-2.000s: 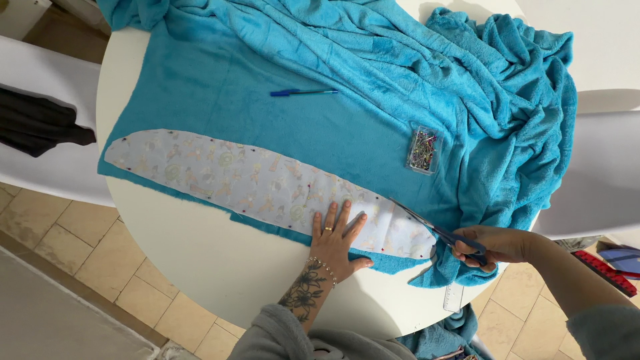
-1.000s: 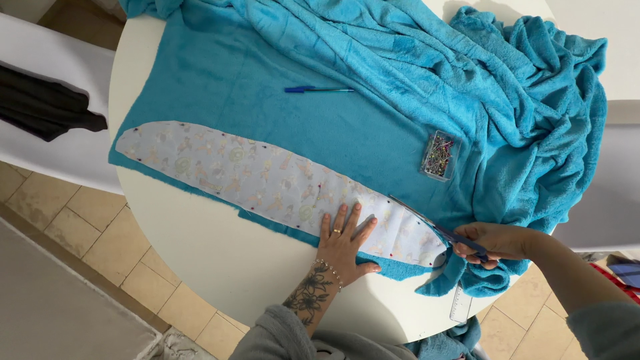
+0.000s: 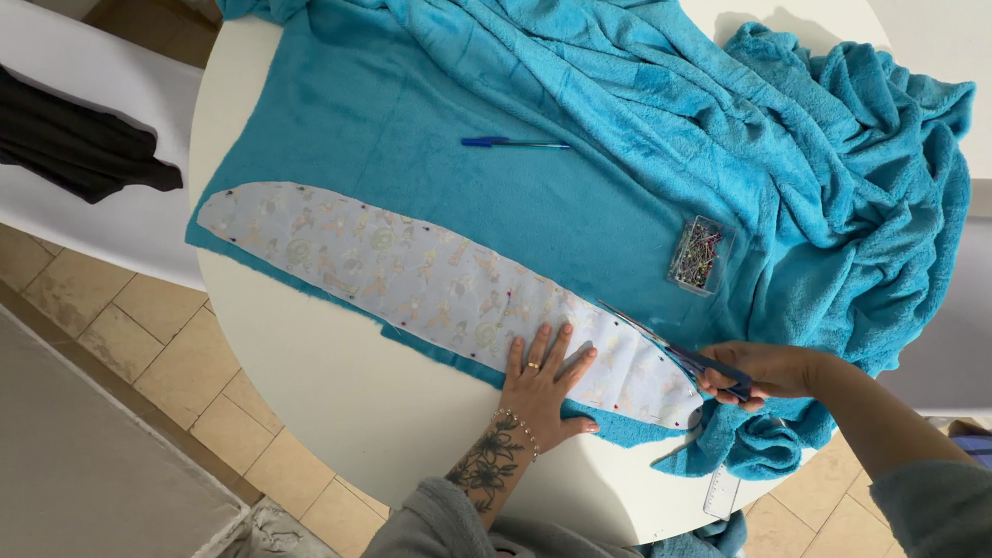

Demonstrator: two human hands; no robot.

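Observation:
A long, curved piece of white patterned fabric point(image 3: 434, 279) lies pinned onto a blue plush fabric point(image 3: 480, 201). My left hand point(image 3: 546, 387) rests flat on the lower edge of the patterned piece, fingers spread. Dark-handled scissors point(image 3: 709, 368) are in my right hand point(image 3: 756, 372); their blades point up-left along the patterned piece's upper edge, at its right end, into the blue fabric. How far the blades are apart is hard to tell. Pins with coloured heads line the patterned piece. A clear plastic box of pins point(image 3: 697, 256) sits on the blue fabric above the scissors.
A blue pen point(image 3: 515, 143) lies on the blue fabric. More of this fabric is bunched at the top and right of the round white table point(image 3: 310, 356). A clear ruler point(image 3: 721, 493) lies at the near edge. Black cloth point(image 3: 77, 139) rests on a white surface at left.

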